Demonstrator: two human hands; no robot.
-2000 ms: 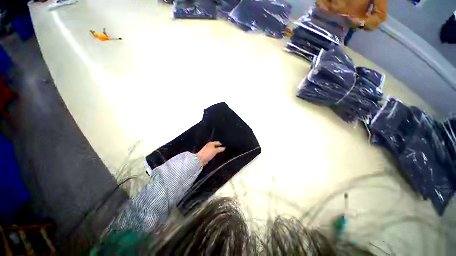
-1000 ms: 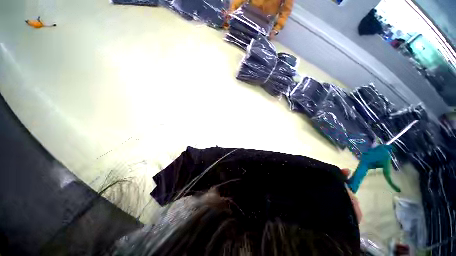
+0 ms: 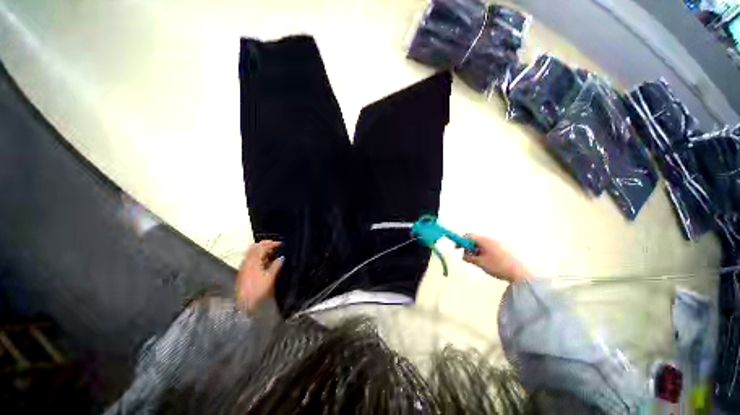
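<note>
Black trousers (image 3: 304,154) lie opened out on the table, both legs pointing away from me and the pale waist edge near me. My left hand (image 3: 260,274) rests at the left edge of the trousers near the waist, fingers on the cloth. My right hand (image 3: 492,258) holds a teal air blow gun (image 3: 425,230) by its end. The gun's thin metal nozzle points left over the right side of the trousers.
Bagged trousers (image 3: 604,134) lie along the far right of the cream table (image 3: 487,174), with a tied bundle (image 3: 472,40) at the back. A white plastic bag (image 3: 692,328) and a red-and-black checked item (image 3: 669,382) are at the lower right. Stray hairs cross the view.
The trousers were a compact dark shape and now lie spread with legs apart. The blow gun has moved left and down over them. My left hand has come into view.
</note>
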